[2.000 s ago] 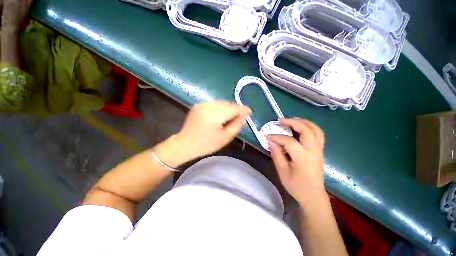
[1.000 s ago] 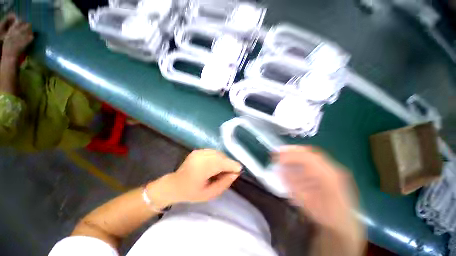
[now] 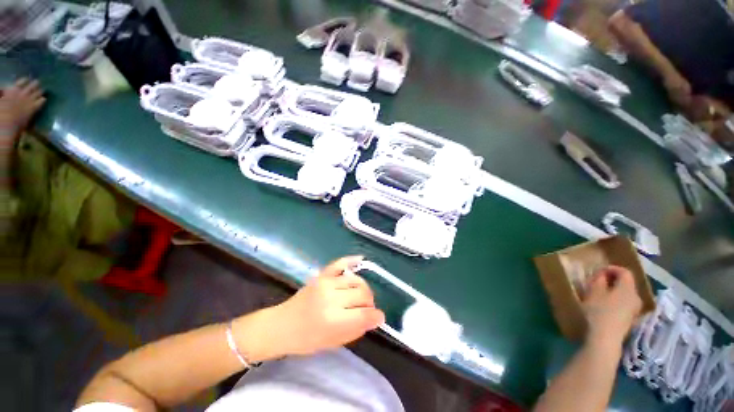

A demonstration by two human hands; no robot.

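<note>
A single white plastic housing (image 3: 428, 326) lies at the green bench edge in front of me, its round disc towards the right. My left hand (image 3: 336, 310) grips its oval end, the fingers over the frame. My right hand (image 3: 612, 299) reaches inside the open cardboard carton (image 3: 561, 291) at the right; its fingertips are bent and partly hidden, and I cannot tell whether they hold anything. Clear plastic liner shows inside the carton beside the fingers.
Stacked white housings (image 3: 402, 225) stand in rows beyond my hands. Supply housings (image 3: 672, 342) lean together right of the carton. Passing housings (image 3: 525, 83) lie on the belt past the pale strip. A black bag (image 3: 141, 48) is at upper left. Other people's hands show left and upper right.
My right hand has moved from the housing into the carton. My left hand now grips the housing's oval end. The view has shifted, showing more of the belt and piles.
</note>
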